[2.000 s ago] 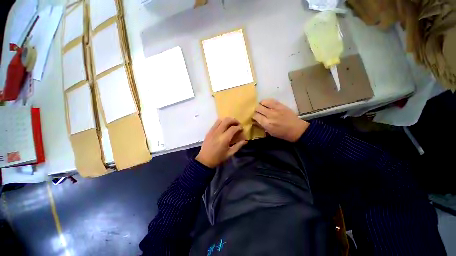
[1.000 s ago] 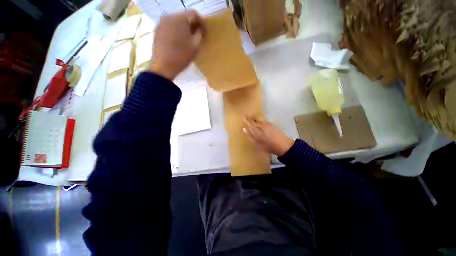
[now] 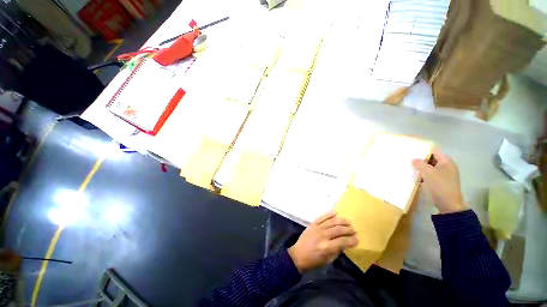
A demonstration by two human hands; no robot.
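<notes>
A covered pad [image 3: 393,171], a white pad on the upper half of a tan kraft cover, lies in front of me on the grey mat. My left hand [image 3: 324,241] grips the lower left edge of the tan part. My right hand [image 3: 439,180] grips the upper right corner at the white pad. Another kraft cover [image 3: 399,247] shows partly from beneath. Glued pieces lie overlapping in two columns at left, with tan ends [image 3: 245,174] toward the table edge; glare washes out their white parts.
White stacks [image 3: 411,39] and a kraft-wrapped stack [image 3: 480,57] stand at the back. The glue bottle [image 3: 505,210], scrap cardboard [image 3: 513,261] and crumpled paper [image 3: 516,162] are at right. A desk calendar [image 3: 144,99] and red tape dispenser [image 3: 177,49] lie at far left.
The view has swung left. My left hand has come down from its raised position with a kraft piece to the cover's lower edge. My right hand has moved to the pad's upper right corner.
</notes>
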